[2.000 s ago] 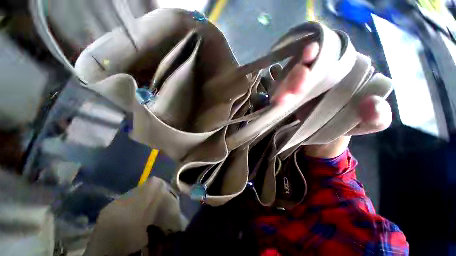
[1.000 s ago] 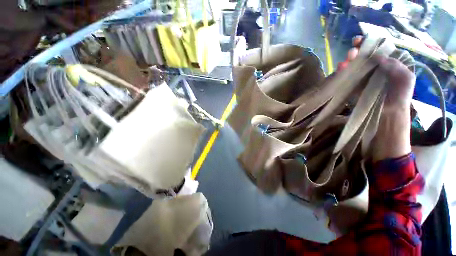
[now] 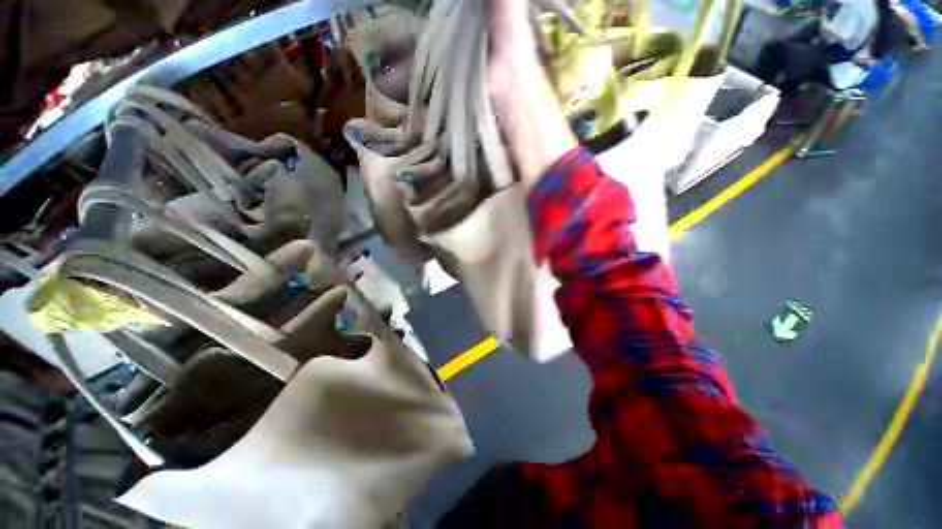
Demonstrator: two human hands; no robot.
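My right hand [image 3: 508,26] is at the top edge, mostly cut off, with the forearm in a red and blue plaid sleeve. Pale straps run up beside it, and a bunch of beige tote bags [image 3: 501,263] hangs from them. Their mouths face up, with small bluish dots near the rims. The fingers on the straps are hidden. My left hand is not in view. More beige tote bags [image 3: 341,434] hang in a row at the left, their long handles looped over a rack arm with yellowish wrapping [image 3: 77,305].
A blue-grey metal bar [image 3: 186,88] crosses the upper left. Yellow bags [image 3: 630,78] are behind the held bunch. A white bin or box [image 3: 728,129] stands upper right. The grey floor has yellow lines [image 3: 733,189] and a green arrow marking [image 3: 790,321]. People and stools are at the far upper right.
My right hand and the held bunch have moved from the right to the upper middle, up beside the racked bags. The view has turned, and the racked bags appear nearer and larger.
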